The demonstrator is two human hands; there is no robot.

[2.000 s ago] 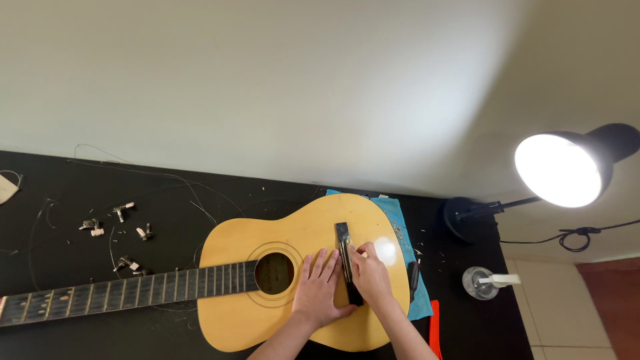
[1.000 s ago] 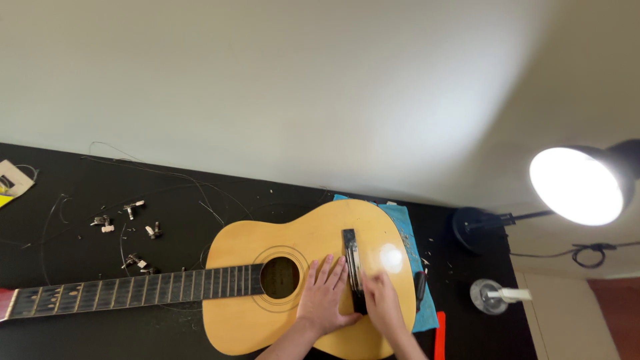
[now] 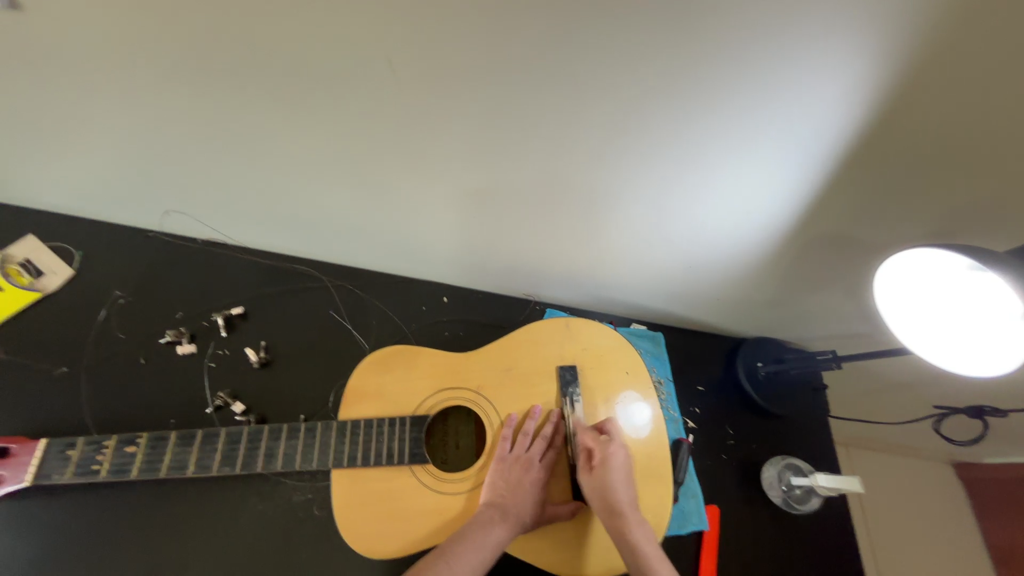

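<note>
An acoustic guitar [image 3: 512,360] without strings on it lies face up, its neck [image 3: 240,450] pointing left. My left hand [image 3: 524,468] rests flat with fingers spread on the top, between the soundhole [image 3: 455,438] and the dark bridge [image 3: 567,376]. At the bridge's right side, my right hand [image 3: 604,464] has its fingers curled closed against it. Whether a small tool is inside those fingers is hidden. A thin light-coloured strip or gap shows along the bridge beside the fingers.
Several tuning machines [image 3: 256,354] and loose strings [image 3: 344,308] lie at the left, near a string packet [image 3: 48,268]. A blue cloth [image 3: 686,512] sits under the guitar. A dark-handled tool [image 3: 681,464], red object [image 3: 710,540], glass container [image 3: 788,484] and lit desk lamp [image 3: 948,308] are right.
My right hand has shifted a little along the bridge towards its near end since two seconds ago. My left hand has stayed flat on the guitar top.
</note>
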